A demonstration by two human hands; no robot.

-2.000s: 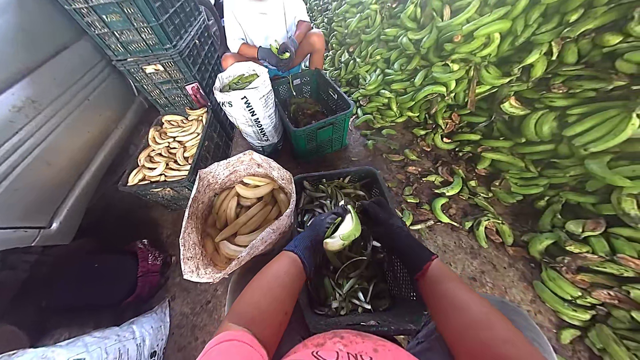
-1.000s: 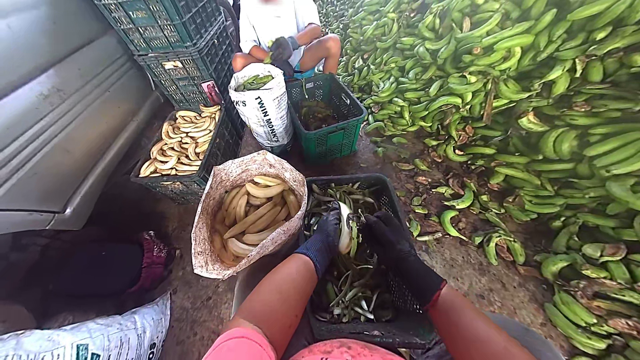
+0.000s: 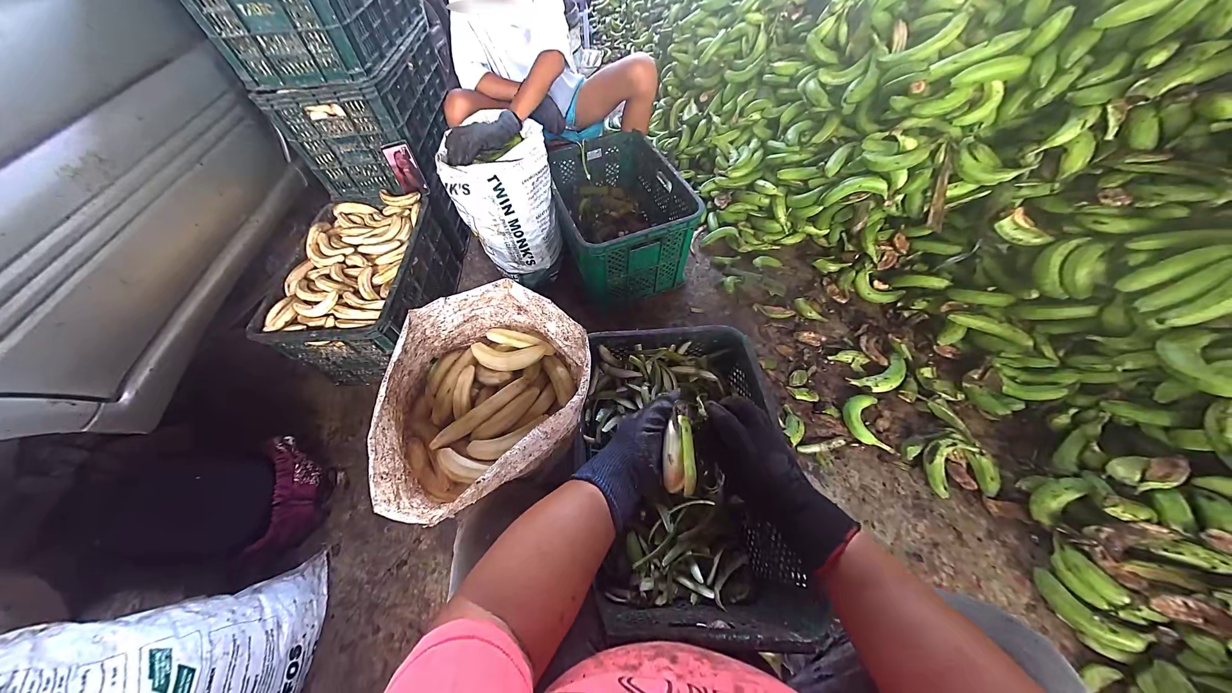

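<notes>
My left hand, in a dark blue knit glove, is closed around a partly peeled plantain. Gloved in black with a red cuff edge, my right hand touches the fruit's upper right side; its fingertips are partly hidden, and whether it grips a tool cannot be seen. Both hands are above a black plastic crate of green peel strips. Left of the crate stands an open woven sack with peeled plantains inside.
Green plantains are heaped along the right. Ahead, a co-worker sits behind a white sack and a green crate. Stacked crates, a crate of peeled plantains and a vehicle panel are at left; another sack lies lower left.
The plantain in my left hand shows a loosened green strip along its right side. The co-worker's gloved hand has moved onto the white sack's mouth.
</notes>
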